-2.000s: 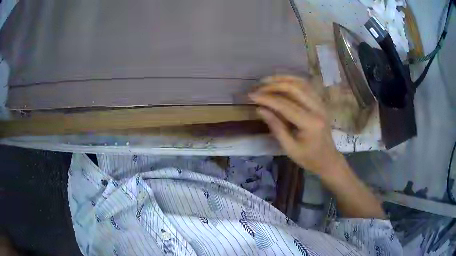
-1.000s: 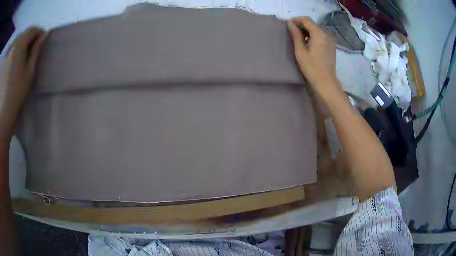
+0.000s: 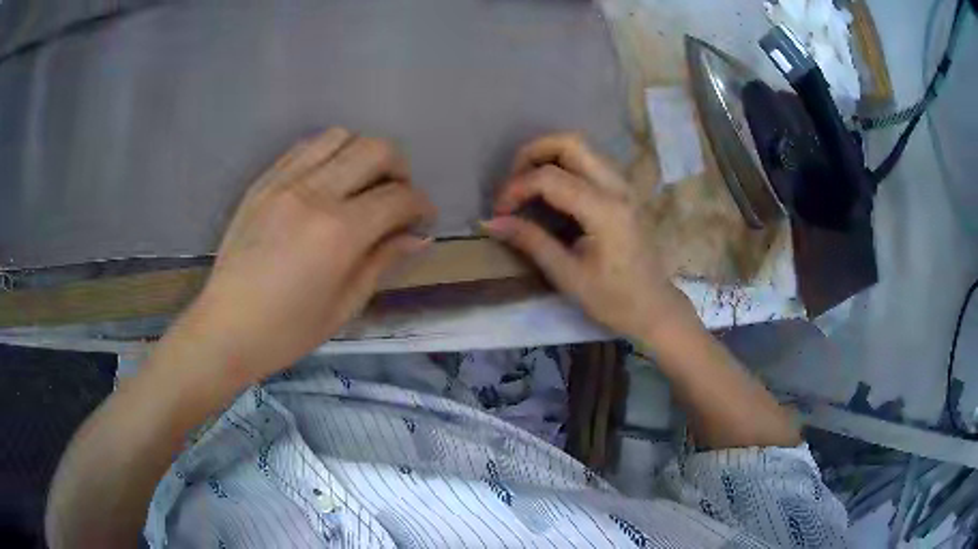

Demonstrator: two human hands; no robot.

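A taupe garment panel [image 3: 139, 139] lies flat in front of me, with a dark crease line at its upper left. A tan strip [image 3: 97, 300] shows along its near edge. My left hand [image 3: 322, 225] rests at the near edge, its fingertips on the cloth and strip. My right hand [image 3: 574, 225] is just to its right, thumb and forefinger pinching the panel's near edge. The hands are slightly blurred, and the left fingertips' hold cannot be made out.
A steam iron [image 3: 794, 145] lies at the right on a dark plate [image 3: 836, 263], with a cable and ribbed hose beyond. A pale paper slip [image 3: 675, 134] lies left of the iron. Crumpled white scrap [image 3: 820, 32] is at the far right.
Both hands have come from the panel's far corners to its near edge, close together. The view has shifted, so the far edge is out of the picture.
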